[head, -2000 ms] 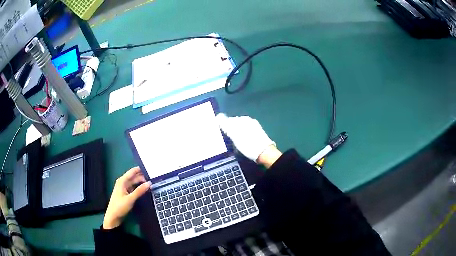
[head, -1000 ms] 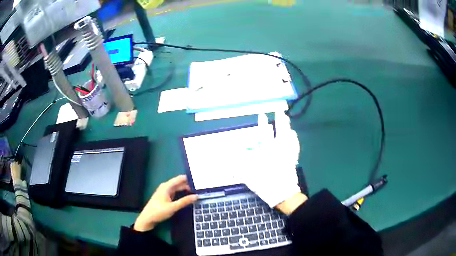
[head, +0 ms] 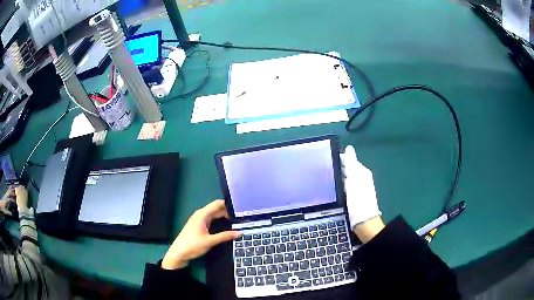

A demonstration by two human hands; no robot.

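Note:
The open mini laptop (head: 294, 258) lies on black foam in front of me, its screen (head: 281, 177) showing a plain pale violet-white picture. My left hand (head: 199, 232) is bare, with its thumb on the left edge near the hinge and its fingers at the screen's lower left corner. My right hand (head: 359, 190) wears a white glove and is upright against the right edge of the screen. Its fingers are partly behind the edge, so its grip is hard to tell.
A clipboard with papers (head: 287, 88) lies behind the laptop. A black cable (head: 458, 140) loops at right to a plug (head: 433, 225). Closed laptops (head: 114, 196) on black foam lie left. A cup of pens (head: 115, 111), posts and small monitor (head: 144, 50) stand back left. Another person's hand (head: 21, 196) shows far left.
My gloved right hand has moved from in front of the screen to its right edge. The screen has turned from bright white to pale violet. My left hand stays at the left edge.

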